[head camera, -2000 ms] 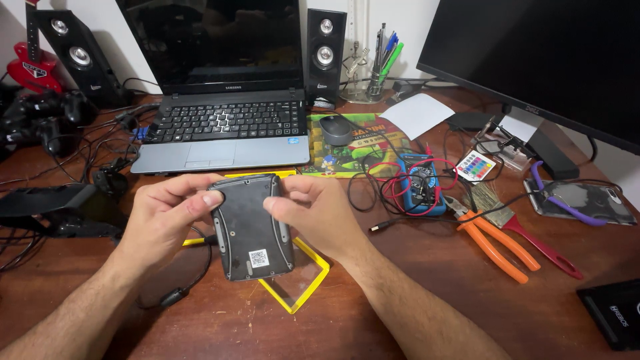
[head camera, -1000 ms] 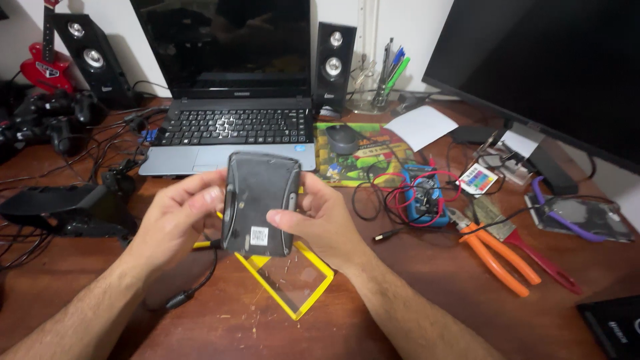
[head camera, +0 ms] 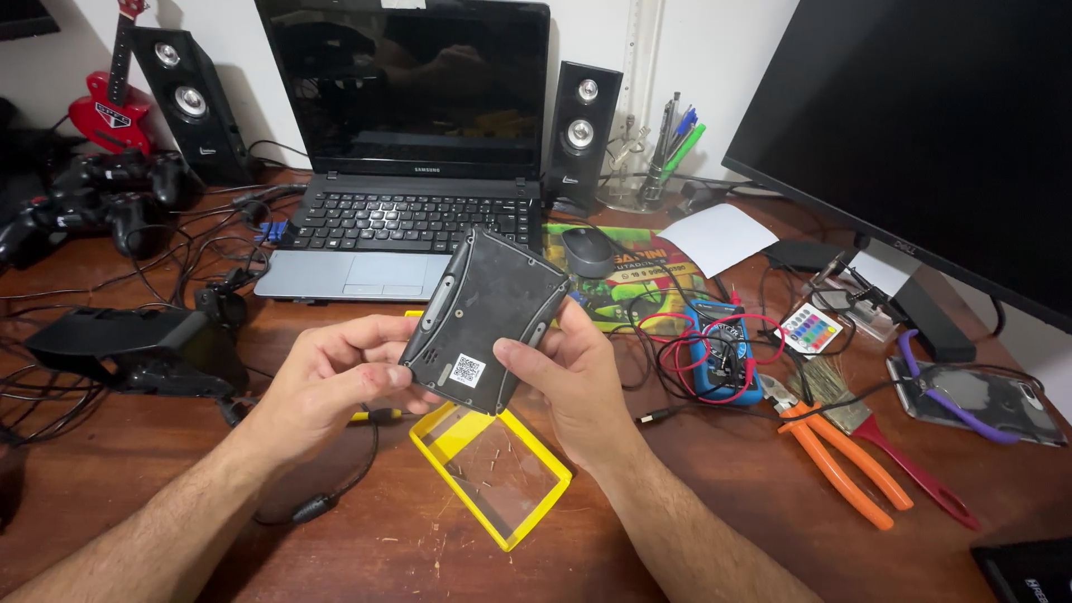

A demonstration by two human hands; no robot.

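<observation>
A black rectangular device (head camera: pixel 494 322) with a screwed back cover and a small printed code sticker is tilted above the wooden desk. My left hand (head camera: pixel 339 385) grips its lower left edge, thumb near the corner. My right hand (head camera: pixel 565 377) holds the right side, with the thumb on the back face. Below the device lies a yellow-rimmed frame with a clear pane (head camera: pixel 515 490), and several small screws (head camera: pixel 494 465) rest within its outline. A black cable (head camera: pixel 360 473) with a thick barrel lies to the left of the frame.
An open Samsung laptop (head camera: pixel 352 272) stands behind, between speakers. To the right are a mouse (head camera: pixel 588 251), a blue multimeter (head camera: pixel 724 352) with tangled leads, orange-handled pliers (head camera: pixel 842 461), a brush (head camera: pixel 913 477), a phone (head camera: pixel 980 398) and a monitor (head camera: pixel 921 151). Cables and game controllers (head camera: pixel 109 201) occupy the left.
The device has turned from nearly upright to a slant, its top now leaning right. Both hands have shifted their hold along its sides.
</observation>
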